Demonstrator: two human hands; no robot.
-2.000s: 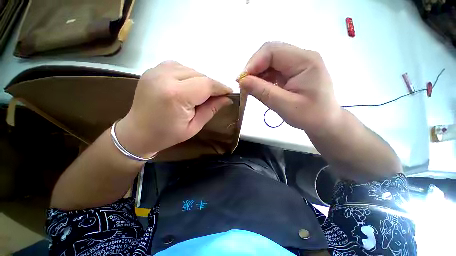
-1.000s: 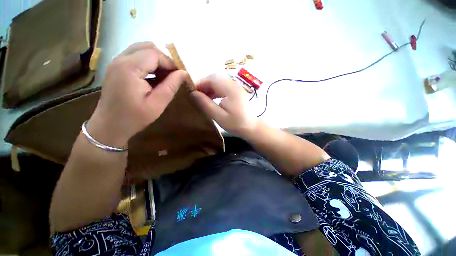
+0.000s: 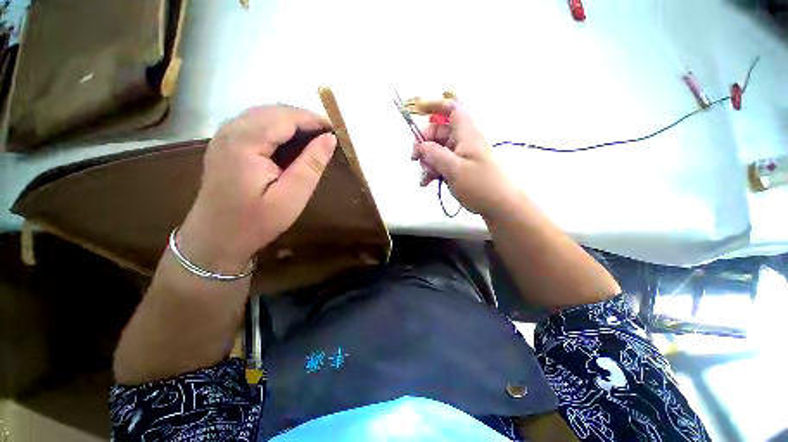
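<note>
A brown bag body (image 3: 147, 198) stands open across the table edge and my lap. My left hand (image 3: 263, 177) pinches its upper edge near the right corner. A tan binding strip (image 3: 337, 121) runs along that right edge, and its end stands up past my left fingertips. My right hand (image 3: 458, 160) holds slim, silvery pointed snips (image 3: 409, 118) with a pinkish part, tips up and left, a little apart from the bag. A dark cord (image 3: 570, 149) runs right from near my right hand. A red block (image 3: 439, 118) shows partly behind the right fingers.
Stacked brown bags (image 3: 86, 78) lie at the upper left of the white table (image 3: 536, 207). Small tan bits (image 3: 420, 105) lie by my right hand. A pink-and-white piece (image 3: 695, 90), a red piece on the cord (image 3: 736, 96) and another red item (image 3: 577, 9) lie at the right.
My right hand has left the bag edge, moved right and taken up the snips. My left hand still pinches the bag, slightly lower and further right than a second ago.
</note>
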